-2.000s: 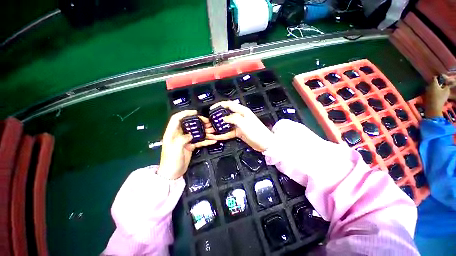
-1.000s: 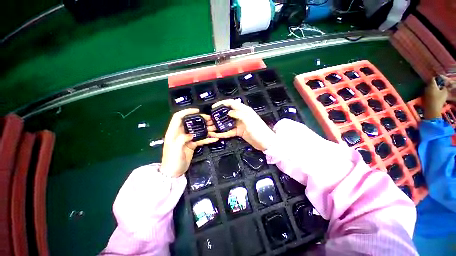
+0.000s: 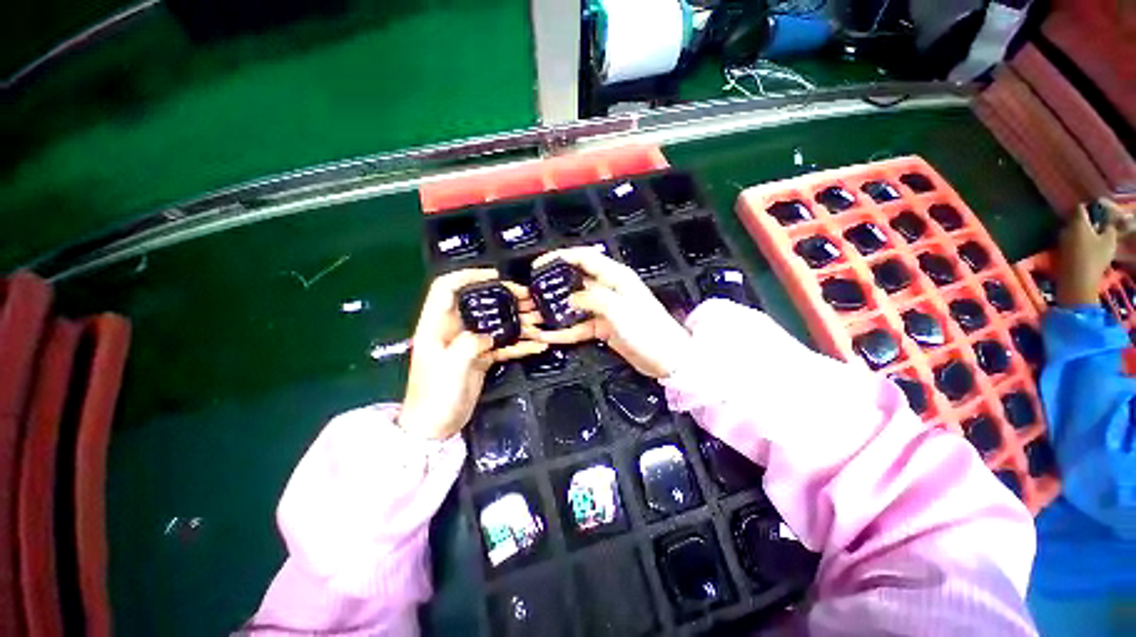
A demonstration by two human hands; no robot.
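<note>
My left hand (image 3: 446, 355) holds a black smartwatch body (image 3: 488, 312) upright, its screen lit with rows of white text or icons. My right hand (image 3: 610, 311) holds a second smartwatch body (image 3: 557, 295) beside it, also lit with white rows. The fingers of both hands meet between the two watches. Both hands are above a black foam tray (image 3: 544, 478) with square pockets. Many pockets hold glossy watches; two near the lower left show bright white and green screens (image 3: 593, 499). My hands and sleeves hide part of the tray.
A red-orange foam tray (image 3: 810, 289) full of watches lies to the right. Stacked foam trays stand at left (image 3: 94, 460) and far right (image 3: 1059, 131). Small white labels (image 3: 390, 351) lie on the green bench. A metal rail (image 3: 374, 173) runs behind. A neighbouring person's blue sleeve (image 3: 1086, 373) is at right.
The rows on both held screens look different from before. My hands have barely moved, and both still hold the watches.
</note>
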